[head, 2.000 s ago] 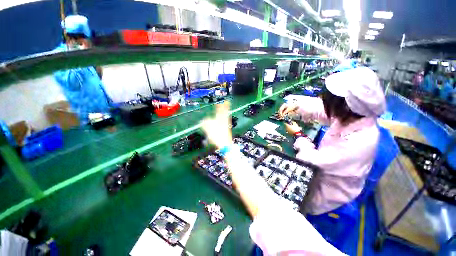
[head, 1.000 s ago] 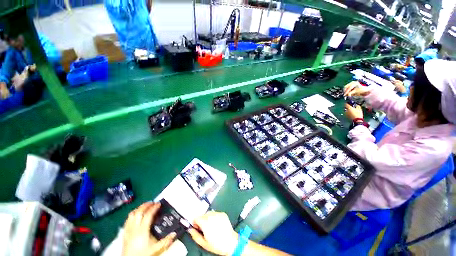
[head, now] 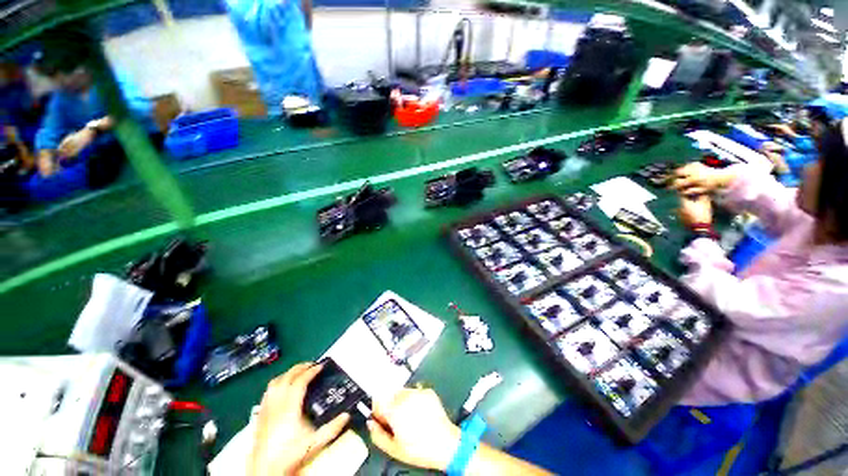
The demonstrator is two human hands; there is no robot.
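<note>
My left hand (head: pixel 284 423) holds a black handheld device (head: pixel 333 392) with a keypad by its left side, low over white paper (head: pixel 349 351). My right hand (head: pixel 414 428) is at the device's right side and pinches a small pale-ended cable plug (head: pixel 364 409) against its edge. Whether the plug is inserted cannot be told. A circuit board assembly (head: pixel 394 329) lies on the paper beyond the device. A small white-and-dark module (head: pixel 475 333) with a red wire lies to its right.
A large black tray (head: pixel 532 321) of boards stands on the right, beside a person in pink (head: pixel 762 279). At left are a power supply (head: pixel 102 414) with red digits, a blue bin (head: pixel 195 344) and another board (head: pixel 240 357). Open black housings (head: pixel 356 212) line the far belt edge.
Two seconds ago my right arm reached forward over the tray; one second ago both hands were at the device. Since then the view has shifted slightly and the hands still hold it.
</note>
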